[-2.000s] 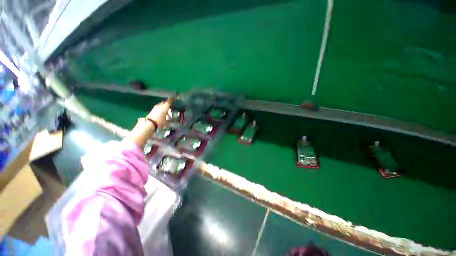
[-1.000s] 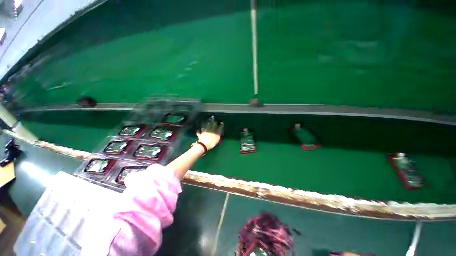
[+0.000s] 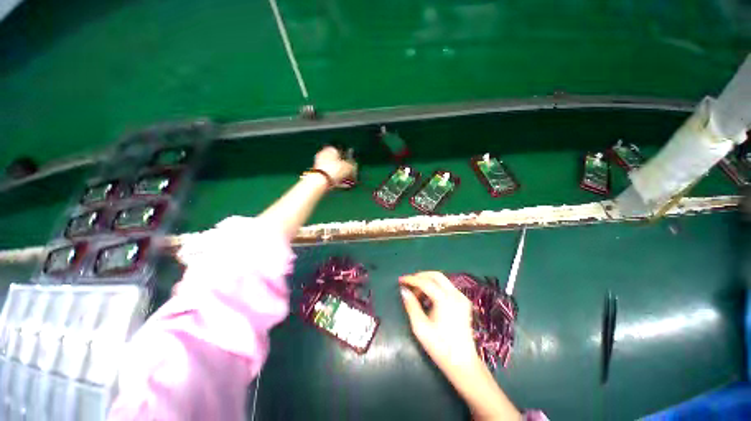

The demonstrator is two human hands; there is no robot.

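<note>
My left hand (image 3: pixel 332 167) is over the belt, its fingers closed around a phone half-assembly (image 3: pixel 347 175), partly hidden and blurred. My right hand (image 3: pixel 445 321) is over the bench beside the right pile of dark-red trim strips (image 3: pixel 496 321), fingers curled; whether it holds a small piece is unclear. A resting phone (image 3: pixel 346 322) with a red rim and white face lies against the left pile of strips (image 3: pixel 346 278). A pale narrow strip (image 3: pixel 516 261) lies by the right pile.
The loaded blister tray (image 3: pixel 103 220) spans belt and ledge at left, above empty trays (image 3: pixel 70 345). Several phones (image 3: pixel 494 175) lie on the belt (image 3: pixel 288 197). Black tweezers (image 3: pixel 608 337) lie at right. A whitish post (image 3: pixel 683 160) crosses the ledge (image 3: pixel 461 220). Blue fabric shows lower right.
The view has swung right and down; the tray now sits farther left. My right hand and both piles have come into view. My left hand remains over the belt, right of the tray.
</note>
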